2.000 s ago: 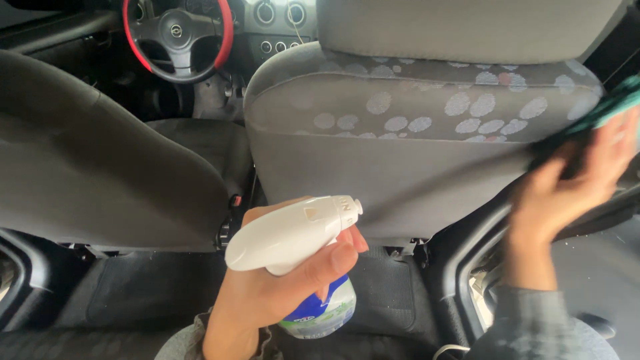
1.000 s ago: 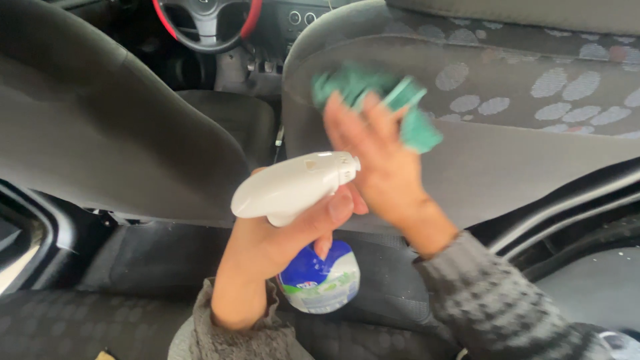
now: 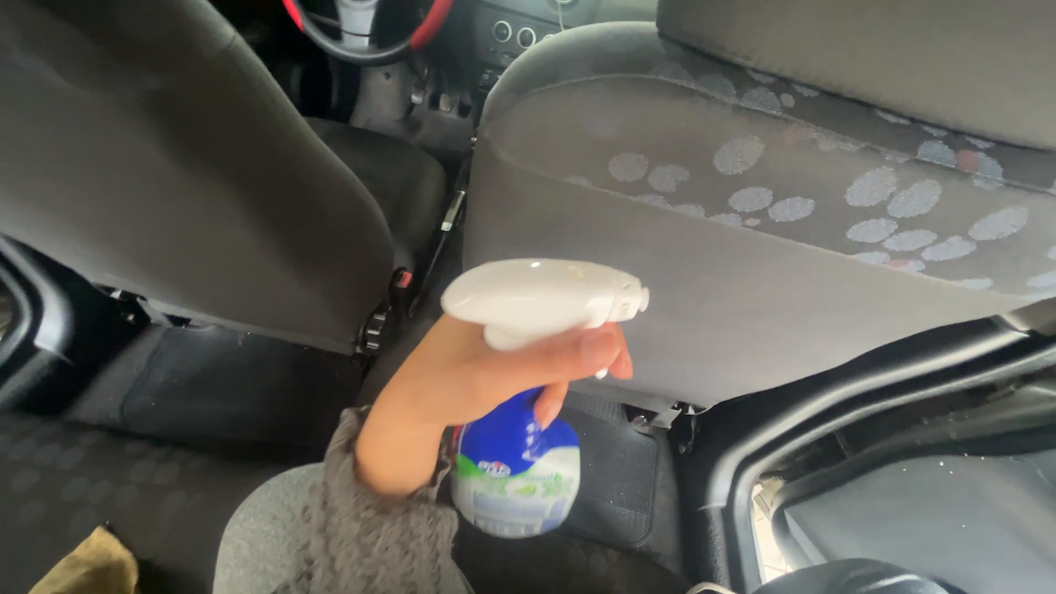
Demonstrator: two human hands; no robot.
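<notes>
My left hand (image 3: pixel 487 371) is closed around the neck of a spray bottle (image 3: pixel 518 470), with fingers at the trigger below its white head. The bottle has a blue, white and green label and its nozzle points right, in front of the back of a grey car seat (image 3: pixel 627 256). Pale oval patches pattern the upper part of that seat back. My right hand and the green cloth are out of view.
Another seat back (image 3: pixel 190 198) stands at left, with a red and black steering wheel (image 3: pixel 371 54) beyond. A yellowish cloth (image 3: pixel 91 565) lies on the rear seat at lower left. A door frame (image 3: pixel 742 454) and a rubber floor mat (image 3: pixel 615 470) are at right.
My right hand moved left across the seat back with the green cloth, then left the view. My left hand still holds the spray bottle.
</notes>
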